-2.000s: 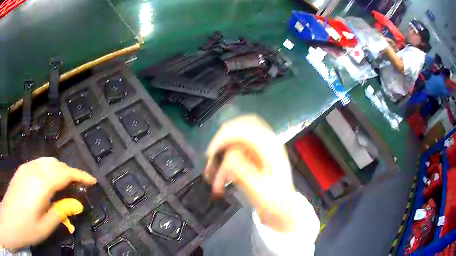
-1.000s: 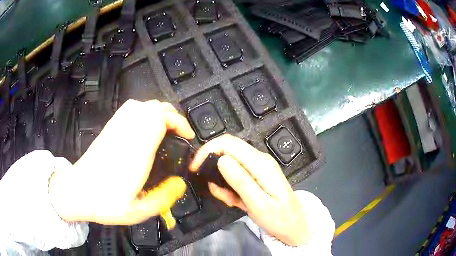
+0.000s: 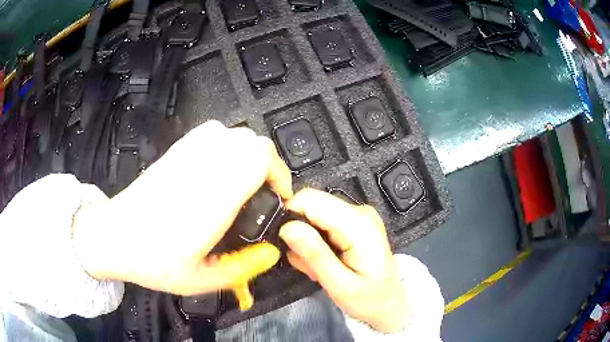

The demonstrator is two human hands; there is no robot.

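Note:
My left hand (image 3: 194, 207), with an orange-yellow finger cot (image 3: 251, 264) on the thumb, holds a dark watch body (image 3: 259, 215) between thumb and fingers. My right hand (image 3: 341, 254) is closed at the watch's right edge, its fingertips pinching something dark, likely a strap end, mostly hidden by the fingers. The two hands nearly touch. Below and behind them lies the dark grey foam tray (image 3: 338, 97), with one watch body per pocket, such as the watch body (image 3: 299, 144) just above the hands. An empty pocket (image 3: 209, 81) shows at upper left of these.
Strapped watches (image 3: 127, 100) lie crowded over the tray's left side. A pile of loose straps (image 3: 455, 30) lies on the green mat (image 3: 498, 100) at upper right. A red bin (image 3: 533, 180) stands below the bench edge at right. A yellow line (image 3: 488, 284) crosses the grey floor.
The view has shifted, then steadied over the tray. My right hand has come from the tray's right side to meet my left hand, which now holds a watch body. Both hands are now closer together.

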